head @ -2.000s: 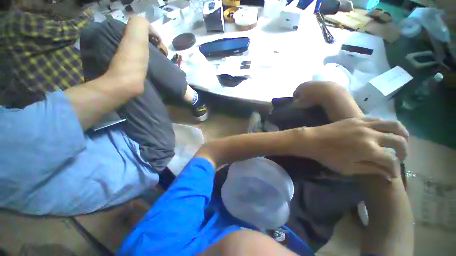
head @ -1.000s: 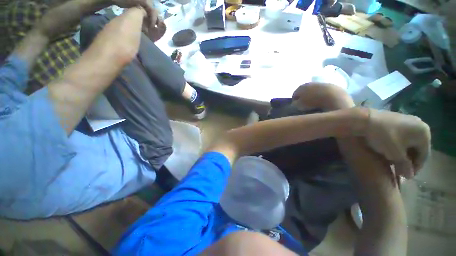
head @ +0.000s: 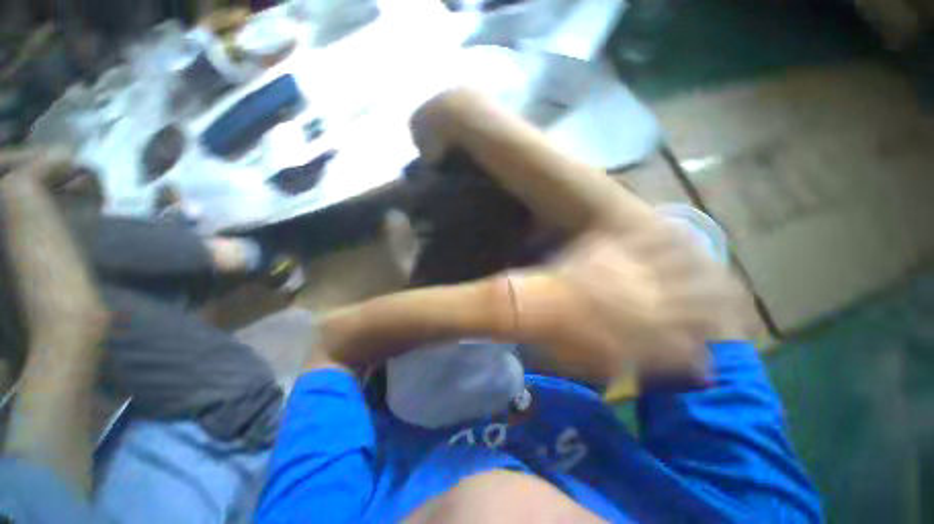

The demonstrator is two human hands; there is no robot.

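Observation:
My left arm crosses my body from its blue sleeve. My left hand (head: 655,307) is blurred, with its fingers spread over my bare right forearm near the elbow; it shows no tool. My right forearm (head: 553,184) bends up and away over the dark-clothed leg. My right hand (head: 446,115) is at its far end over the knee, by the table edge; its fingers are hidden or blurred. A translucent white round tub (head: 456,384) rests on my lap against the blue shirt, below my left forearm.
The white table (head: 369,133) holds a dark blue case (head: 251,116), a round brown disc (head: 162,151) and a dark curved item (head: 303,174). A neighbour's forearm (head: 51,276) and grey-trousered leg are at left. Cardboard (head: 819,174) and a whitish round rim (head: 707,227) are at right.
The view has swung right and down, so the table and neighbour sit further left. My left hand, earlier curled over the forearm, is now spread and nearer the elbow.

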